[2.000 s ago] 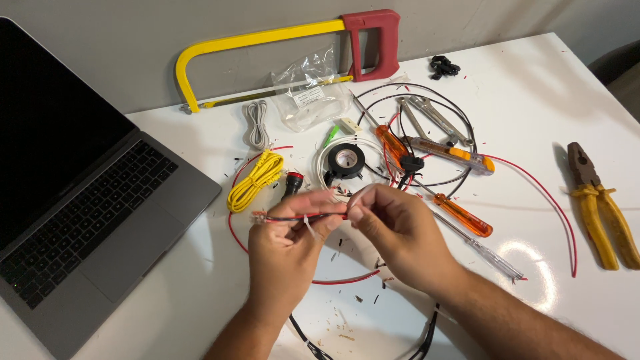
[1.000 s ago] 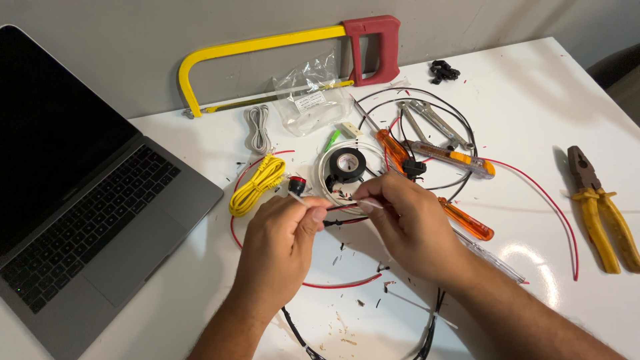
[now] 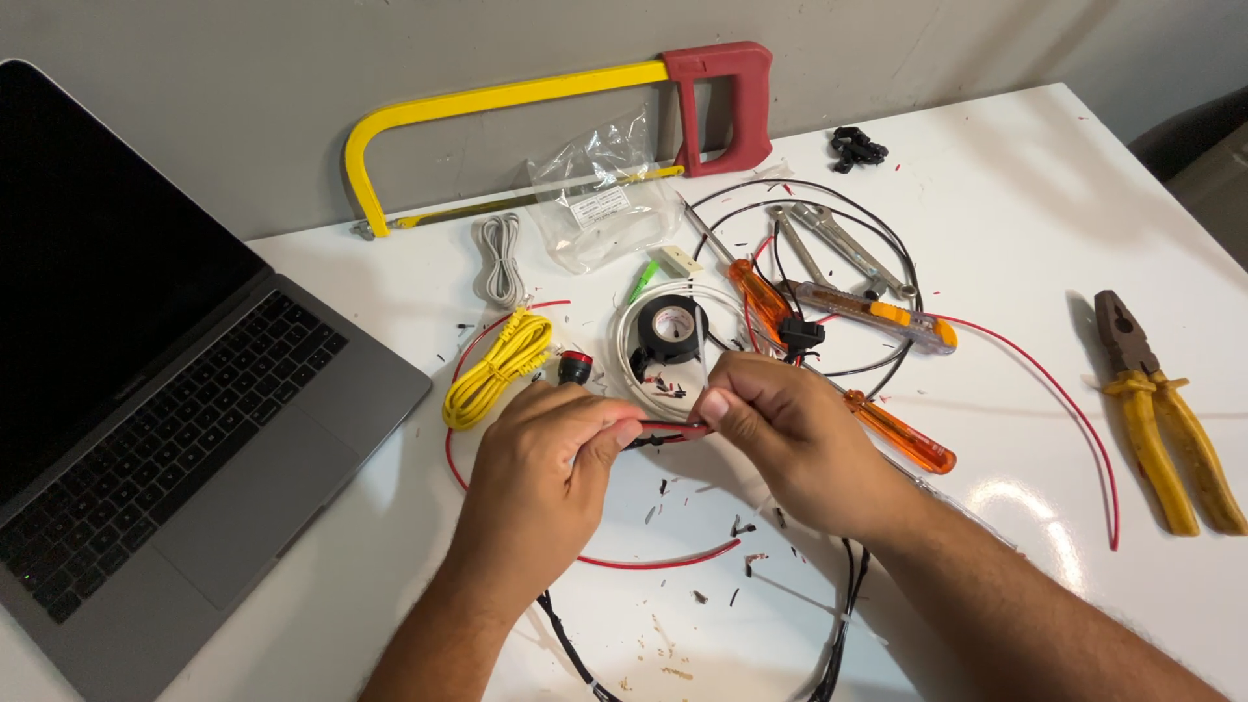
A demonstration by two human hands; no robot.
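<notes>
Between my two hands runs a short stretch of red and black wires (image 3: 668,425). My left hand (image 3: 546,478) pinches them between thumb and forefinger. At the other end my right hand (image 3: 795,444) grips them, and a white cable tie (image 3: 701,351) sticks up from its fingertips. Below, a bundle of black cable (image 3: 840,634) with white ties curves over the white table. Just beyond the hands lie a roll of black electrical tape (image 3: 673,330) on a coil of white cable (image 3: 624,361) and a red and black round part (image 3: 575,368).
A laptop (image 3: 244,439) stands left, by a yellow cable bundle (image 3: 497,366). A hacksaw (image 3: 517,95) leans at the wall behind a plastic bag (image 3: 604,229). Screwdrivers (image 3: 902,434), wrenches (image 3: 853,249) and a utility knife (image 3: 877,312) lie right of centre; combination pliers (image 3: 1150,409) lie far right. Wire scraps dot the table.
The white tie now stands upright at my right fingertips; one second ago pale tie ends showed at both hands. The hands have stayed close together over the wires.
</notes>
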